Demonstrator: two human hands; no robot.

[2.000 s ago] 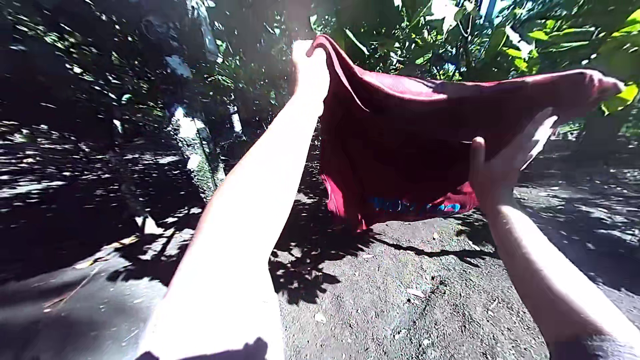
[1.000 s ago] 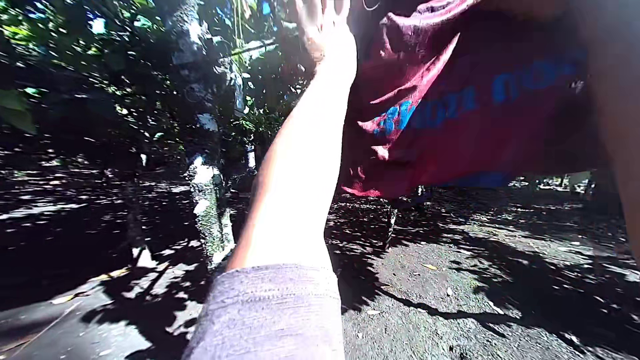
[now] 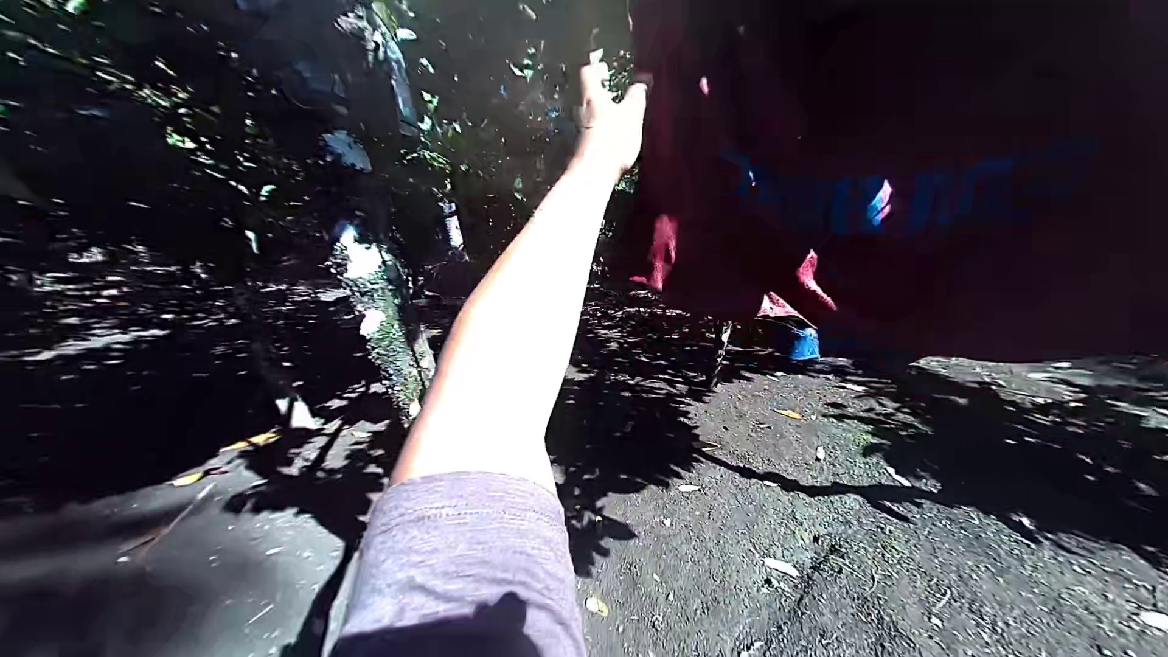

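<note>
A dark red cloth [image 3: 876,274] with blue lettering hangs large across the upper right, mostly in deep shade with a few sunlit folds. My left hand [image 3: 613,119] is raised on an outstretched arm just left of the cloth's edge; its thumb and a finger stand apart, with nothing seen between them. Strong glare washes out the hand and forearm. My right hand does not show; the cloth fills the side where the arm was.
A pale-patched tree trunk [image 3: 379,310] stands left of my arm, with leafy branches behind. A thin stem [image 3: 722,351] and a blue object [image 3: 804,344] are beneath the cloth. Gritty ground [image 3: 712,566] carries scattered leaves and branch shadows.
My left hand held the cloth's upper left corner two seconds ago and is now apart from it. The cloth has come nearer and fills more of the right side. My right hand has left the view.
</note>
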